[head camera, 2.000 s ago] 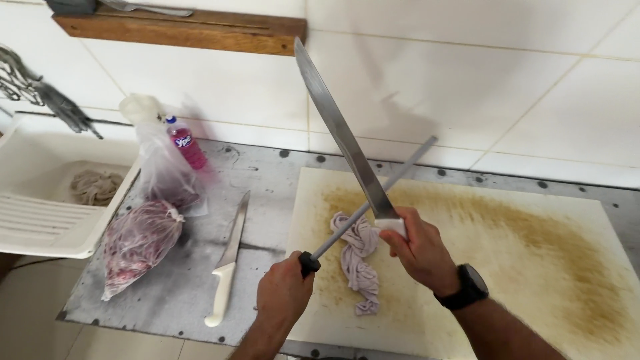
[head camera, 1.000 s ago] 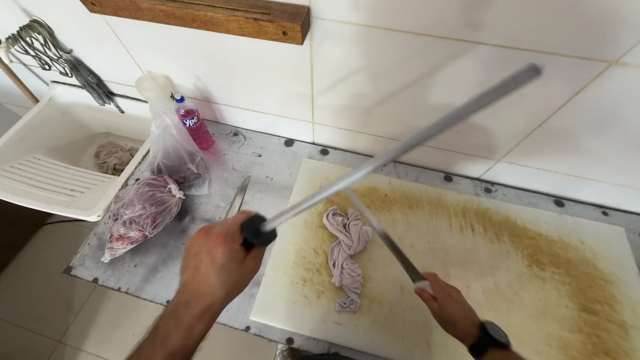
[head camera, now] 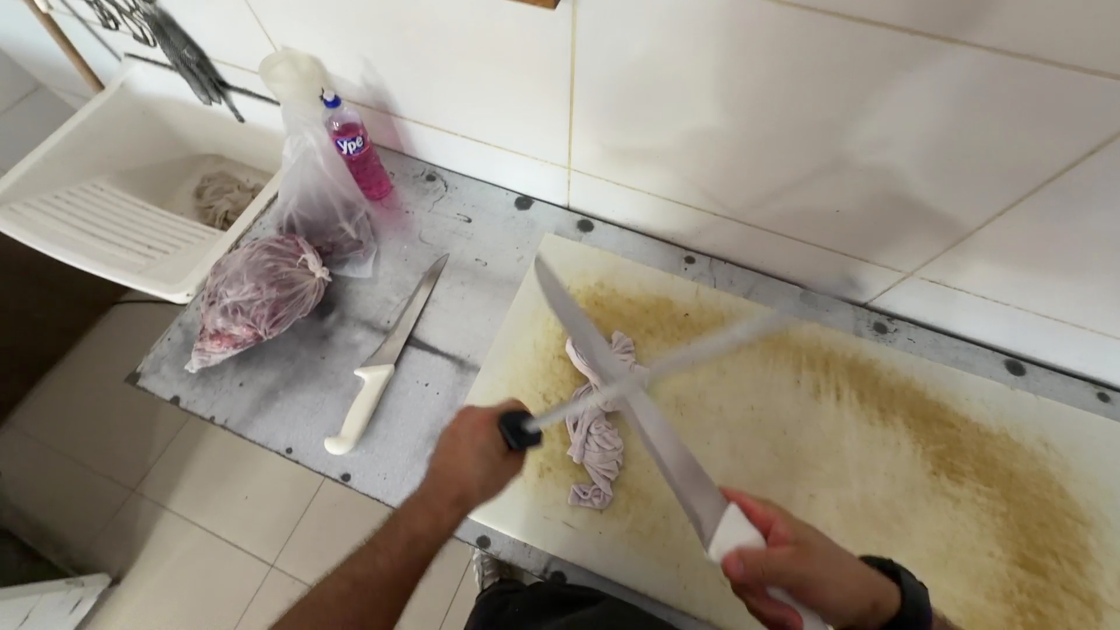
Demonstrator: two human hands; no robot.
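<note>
My left hand [head camera: 477, 455] grips the black handle of a sharpening steel [head camera: 682, 357], whose blurred rod points up and right. In my right hand [head camera: 787, 556] is a large knife with a white handle and a long blade [head camera: 661, 437], its tip toward the upper left. Blade and rod cross over the stained white cutting board [head camera: 787, 437]; whether they touch I cannot tell. A twisted pale cloth [head camera: 598, 437] lies on the board beneath them. To the left, a smaller knife with a white handle [head camera: 372, 394] rests on the grey metal table.
A tied plastic bag of what looks like meat [head camera: 258, 302], another clear bag [head camera: 319, 192] and a bottle of pink liquid [head camera: 359, 153] stand on the table's left part. Beyond is a white sink [head camera: 105, 219] with a cloth in it. A tiled wall [head camera: 787, 131] runs behind.
The large knife and the steel have shifted relative to each other; the knife blade now points up and left across the steel. Both hands kept their hold throughout.
</note>
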